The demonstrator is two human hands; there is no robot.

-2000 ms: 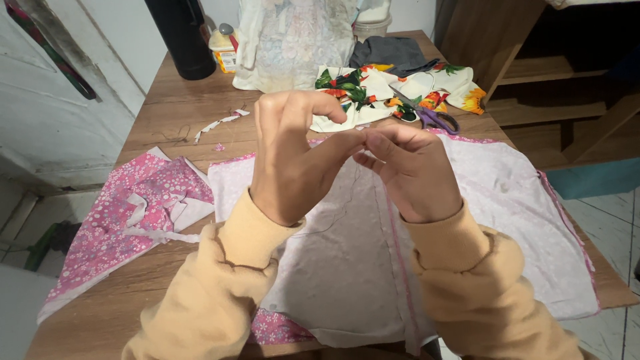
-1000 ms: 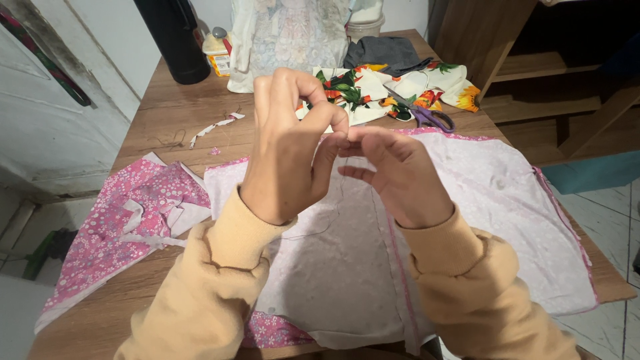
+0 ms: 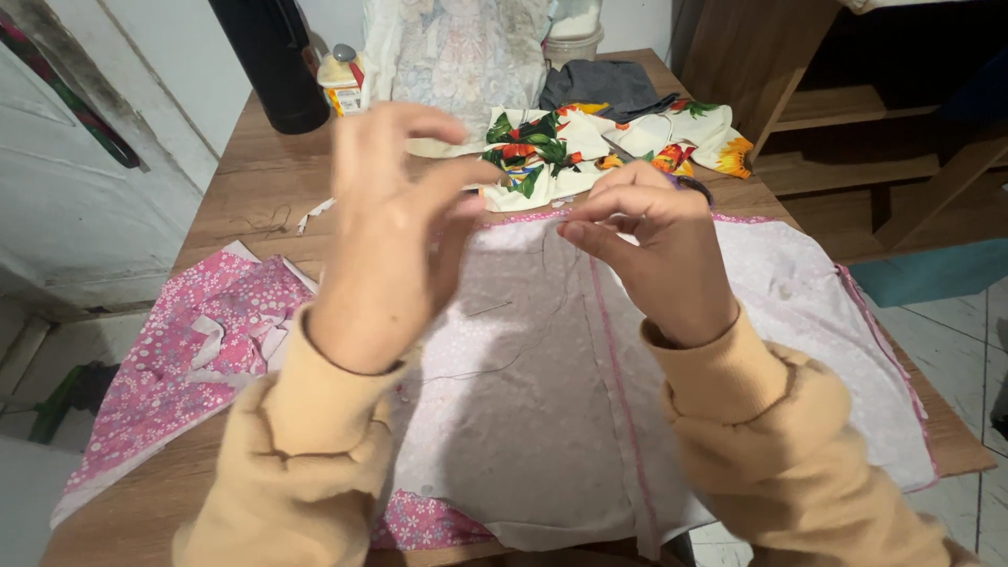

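Note:
Over the cloth, my left hand (image 3: 386,236) is raised and blurred, its fingers apart, with nothing visible between them. My right hand (image 3: 654,244) pinches the end of a dark thread (image 3: 543,339) between thumb and forefinger, near the cloth's far edge. That thread loops down across the pale side of a pink floral cloth (image 3: 535,441), which lies spread on the table with a pink seam running down it. A thin needle or pin (image 3: 488,309) shows over the cloth between my hands; whether it touches the cloth, I cannot tell.
Pink floral fabric (image 3: 197,315) with scraps lies left. Behind are sunflower-print fabric (image 3: 543,150), purple-handled scissors (image 3: 693,189) partly hidden by my right hand, grey cloth (image 3: 606,87), a black flask (image 3: 272,63), a small container (image 3: 341,83) and a plastic bag (image 3: 465,63). Shelves (image 3: 858,157) stand right.
My hands were together at the fingertips; now they are apart, the left hand having moved left and its fingers spread. The thin needle or pin now shows between them.

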